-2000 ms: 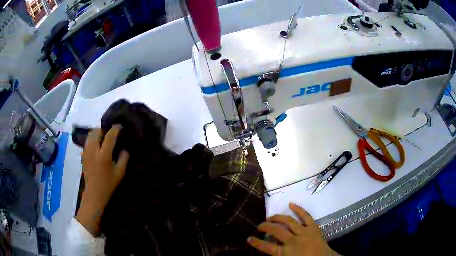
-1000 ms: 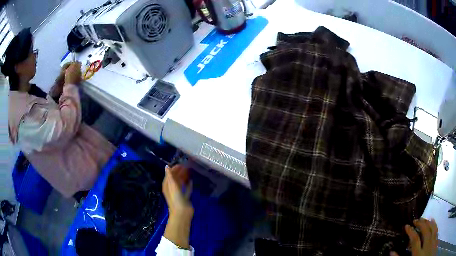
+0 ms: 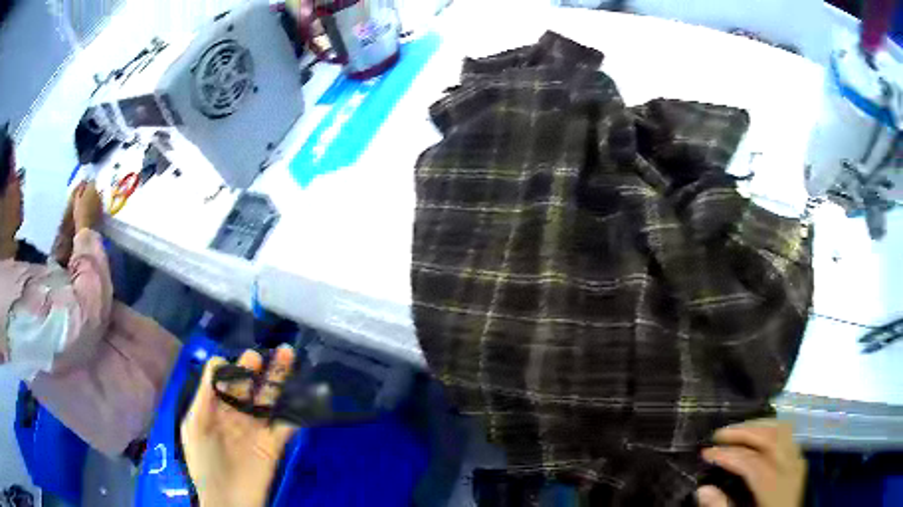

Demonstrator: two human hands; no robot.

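A dark brown plaid garment (image 3: pixel 554 267) lies spread over the white table and hangs over its front edge. Its right edge reaches the sewing machine (image 3: pixel 852 139), at the upper right; whether it is under the presser foot cannot be made out. My left hand (image 3: pixel 230 436) is raised at the lower left, palm up, holding a small dark piece (image 3: pixel 312 401) with a loop across the fingers; it is blurred. My right hand (image 3: pixel 762 460) is at the garment's lower right edge, fingers curled over dark cloth.
Blue crates (image 3: pixel 347 460) stand below the table edge (image 3: pixel 337 312). A grey box with a fan grille (image 3: pixel 233 84), a cup (image 3: pixel 361 40) and a small grey tray (image 3: pixel 246 226) are on the table. A person (image 3: pixel 79 317) sits at far left. Snips (image 3: pixel 881 335) lie at right.
The view has swung left from the machine. My left hand left the garment, went down by the dark cloth on the blue crate, and now holds a small dark piece. My right hand stays at the garment's edge.
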